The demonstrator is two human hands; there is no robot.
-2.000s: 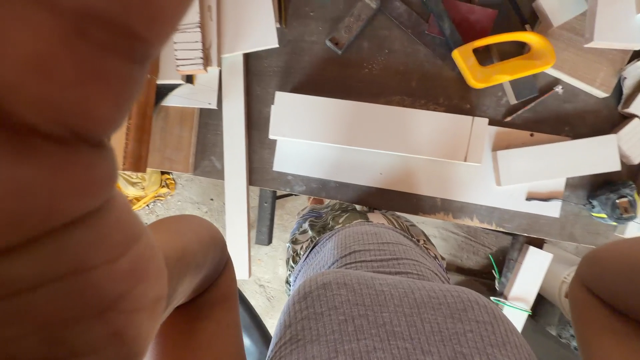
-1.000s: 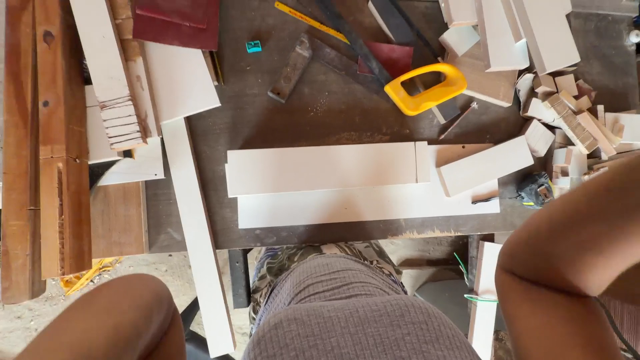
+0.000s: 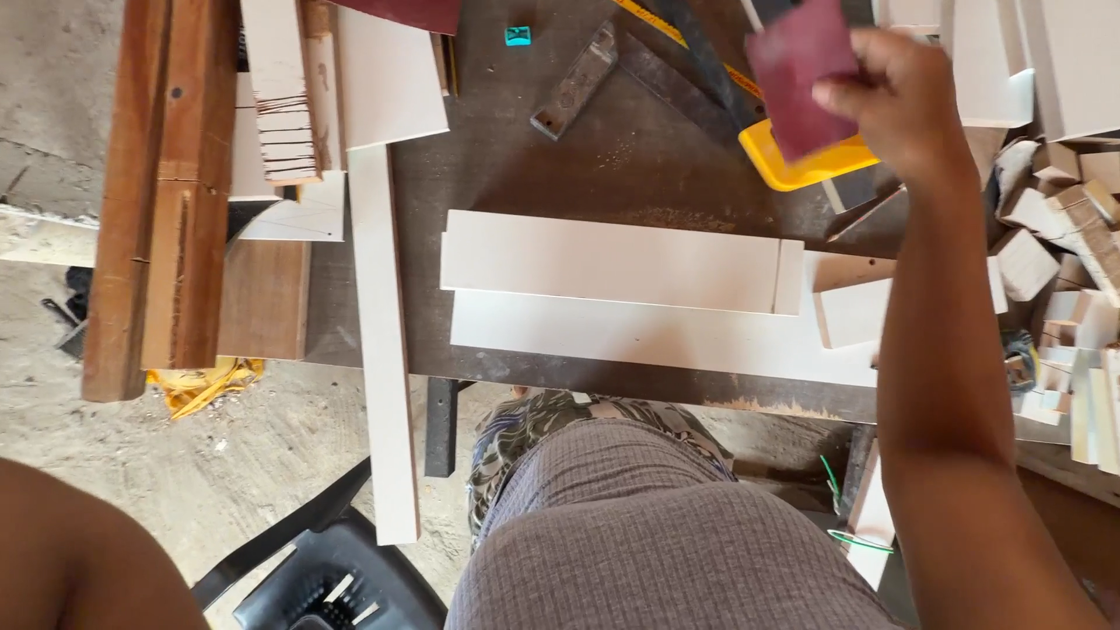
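Note:
My right hand [image 3: 901, 101] grips a dark red sheet of sandpaper [image 3: 801, 79] between thumb and fingers, raised over the yellow handle [image 3: 779, 171] of a handsaw. At the lower left only part of my left arm shows; the hand is out of view. In front of my body, a white board [image 3: 612, 262] with a line across its right part rests on a second white board [image 3: 630, 337]. A shorter white piece [image 3: 853, 313] lies at their right end, partly hidden behind my right forearm.
The dark table [image 3: 525, 175] bears a metal square [image 3: 577, 83] and a teal sharpener-like piece [image 3: 518, 36]. Brown timbers [image 3: 197, 219] and a long white strip [image 3: 381, 350] overhang the left side. Wood offcuts [image 3: 1028, 262] crowd the right. A black plastic chair [image 3: 341, 569] stands below left.
My right hand has come into view at the upper right and has taken hold of the red sandpaper, which lay beside the saw handle earlier.

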